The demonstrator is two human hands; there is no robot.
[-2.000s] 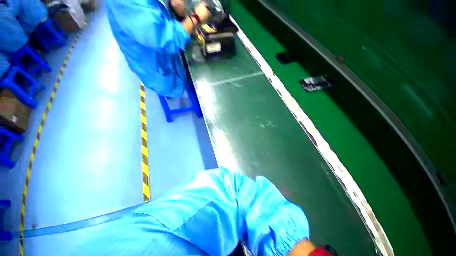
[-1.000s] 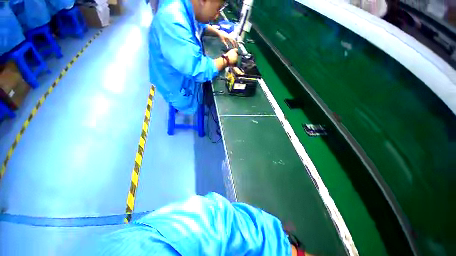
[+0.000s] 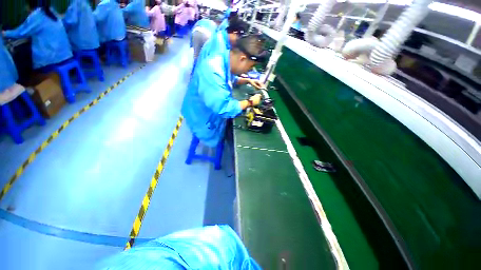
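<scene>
Neither of my hands is in the picture. Only my blue sleeve (image 3: 203, 250) shows at the bottom edge, cut off by it. The dark green bench top (image 3: 269, 200) lies in front of me. Beyond its chipped white edge (image 3: 311, 196), an opened phone (image 3: 323, 166) lies on the green belt, dark with pale parts. A smaller dark item (image 3: 304, 141) lies farther up the belt.
A person in a blue smock (image 3: 213, 92) works at the bench ahead, by a black-and-yellow box (image 3: 260, 121). Other workers sit on blue stools (image 3: 71, 79) at the left. Yellow-black tape (image 3: 158, 179) crosses the floor. White ducts (image 3: 403, 37) hang at the upper right.
The view has tilted up, showing more of the hall. The wrist with the red band has left the bottom edge. The belt phone sits lower in the picture.
</scene>
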